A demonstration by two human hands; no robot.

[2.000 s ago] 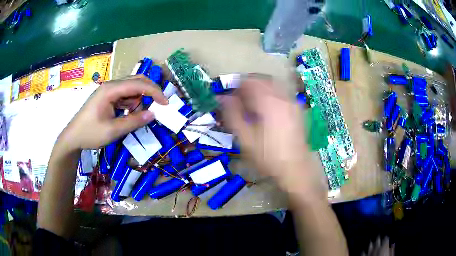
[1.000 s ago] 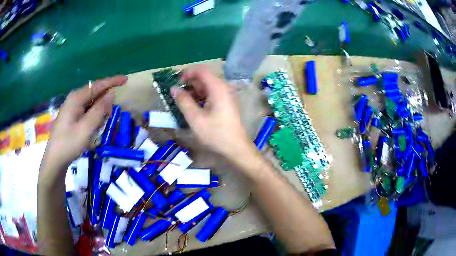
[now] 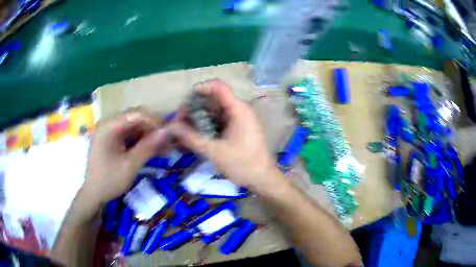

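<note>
My right hand (image 3: 235,135) is curled around a dark green circuit board strip (image 3: 205,116), held above the heap. My left hand (image 3: 122,151) is beside it, its fingertips close to or touching the right fingertips. The image is blurred, and I cannot tell what, if anything, the left fingers pinch. Below the hands lies a heap of blue battery cells (image 3: 177,239), several with white pads (image 3: 146,199) and thin leads. To the right is a pile of green board panels (image 3: 319,156), with a blue cell (image 3: 295,145) against its left side.
A green conveyor belt (image 3: 172,49) runs behind the cardboard (image 3: 266,208). A grey post (image 3: 279,49) stands at the back edge. Blue cells in a shiny clear bag or tray (image 3: 428,151) are at right, a lone blue cell (image 3: 341,86) nearer. Printed packaging (image 3: 44,177) lies at left.
My left hand has moved right and down to meet my right hand. The board strip, lying on the cardboard edge area before, is now raised in my right hand. The camera view has shifted.
</note>
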